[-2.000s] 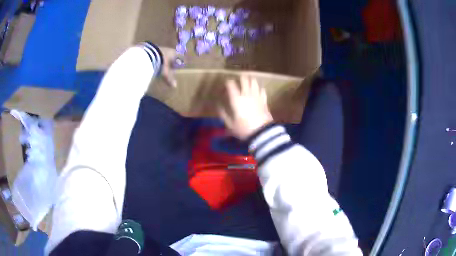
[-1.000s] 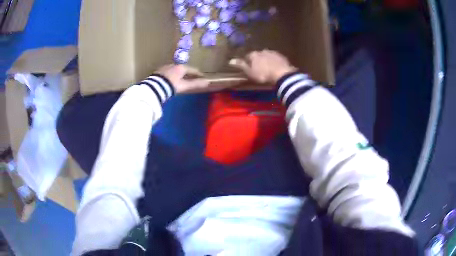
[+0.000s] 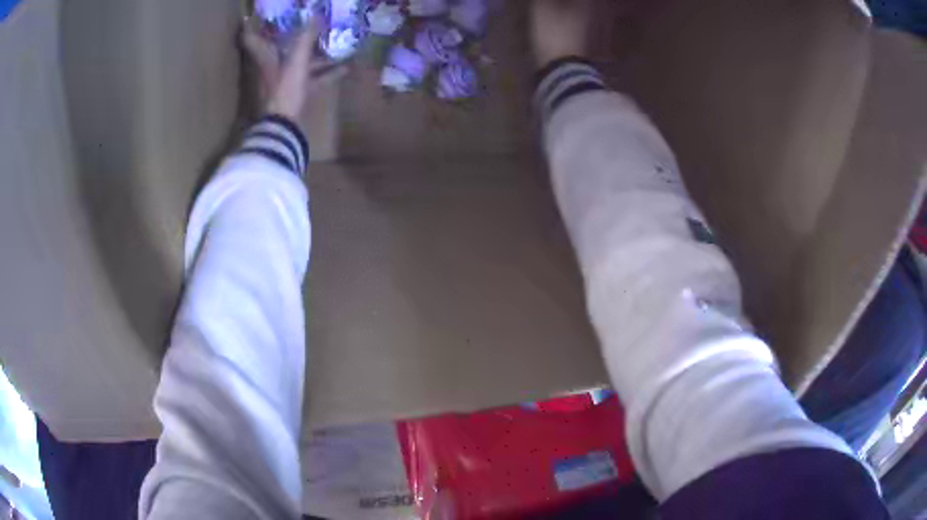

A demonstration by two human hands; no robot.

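Several lilac parts (image 3: 437, 46) lie heaped on the bottom of a deep brown cardboard carton (image 3: 427, 284), at the top of the picture. My left hand (image 3: 290, 66) is inside the carton at the left side of the heap, fingers spread against the lilac parts; whether it grips one I cannot tell. My right hand (image 3: 564, 25) is inside the carton to the right of the heap, cut off by the top edge and blurred; its fingers are hidden.
A red thing with a small pale label (image 3: 518, 462) lies below the carton's near edge. A pale printed surface (image 3: 356, 467) shows beside it. The carton's side walls rise left and right of my arms.
Both hands have left the carton's near flap and reached deep inside, towards the parts. My view has moved close over the carton, which now fills most of the picture.
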